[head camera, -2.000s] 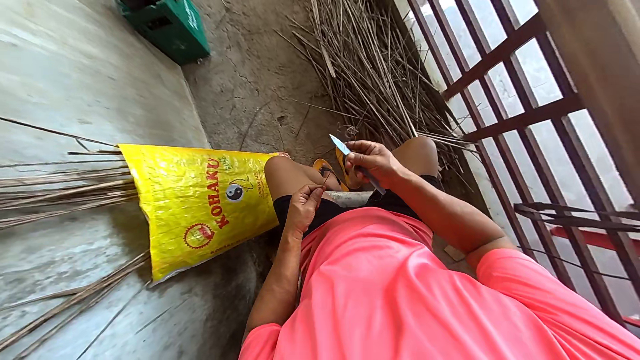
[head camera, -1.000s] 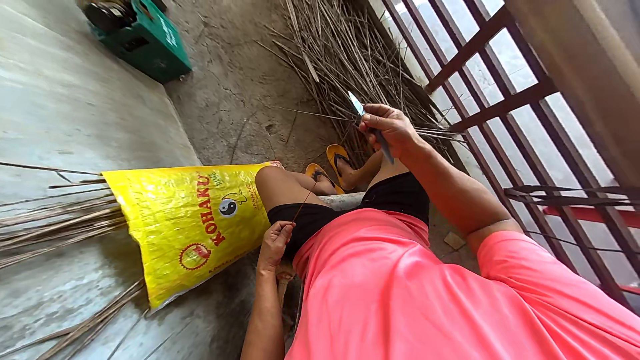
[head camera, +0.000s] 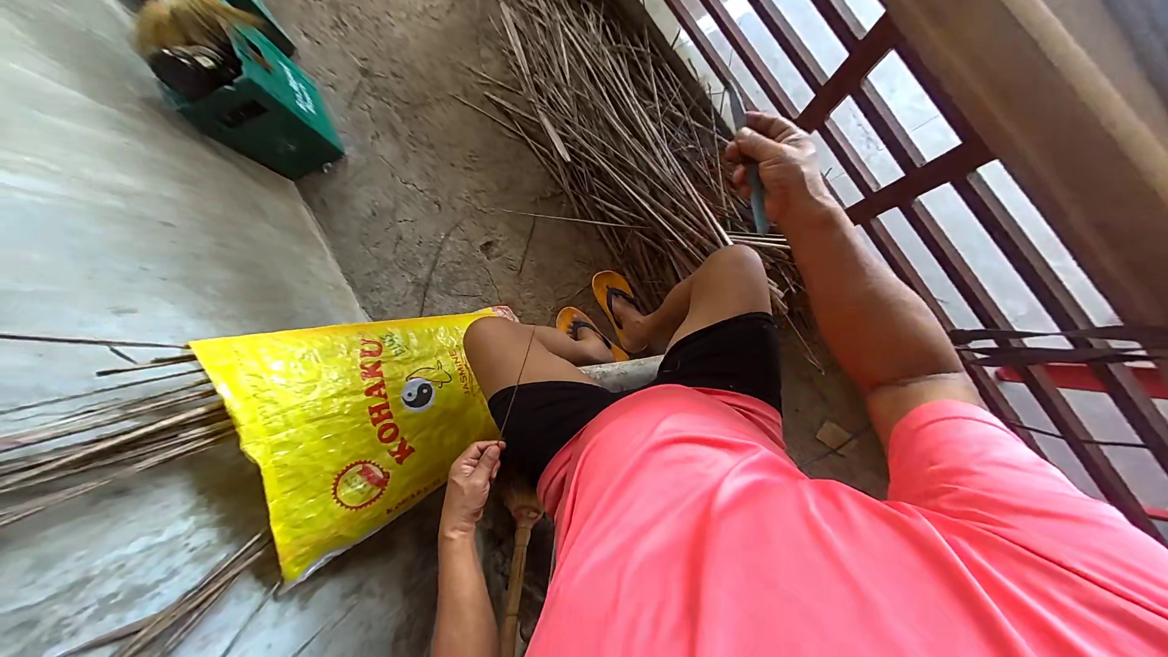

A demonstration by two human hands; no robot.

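My right hand [head camera: 776,162] is raised at the upper right, closed around a knife [head camera: 756,192] whose blade points up past the fingers. Low beside my thigh, my left hand [head camera: 476,474] pinches one end of a thin dark stick [head camera: 518,383], which rises across my black shorts. A large pile of dry sticks [head camera: 620,128] lies on the ground beyond my feet. To the left of my legs rests a yellow printed woven sack [head camera: 319,438], with a bundle of long dry sticks [head camera: 119,438] jutting out past its left edge.
A green plastic crate [head camera: 265,109] holding dark and straw-coloured things stands at the upper left by the pale wall [head camera: 137,219]. Metal bars [head camera: 922,178] run along the right. A wooden-handled broom [head camera: 517,566] lies beside my left forearm. Orange flip-flops [head camera: 610,297] are on my feet.
My right hand has moved up and to the right with the knife, away from my lap. My left hand has moved down and left, away from my right hand.
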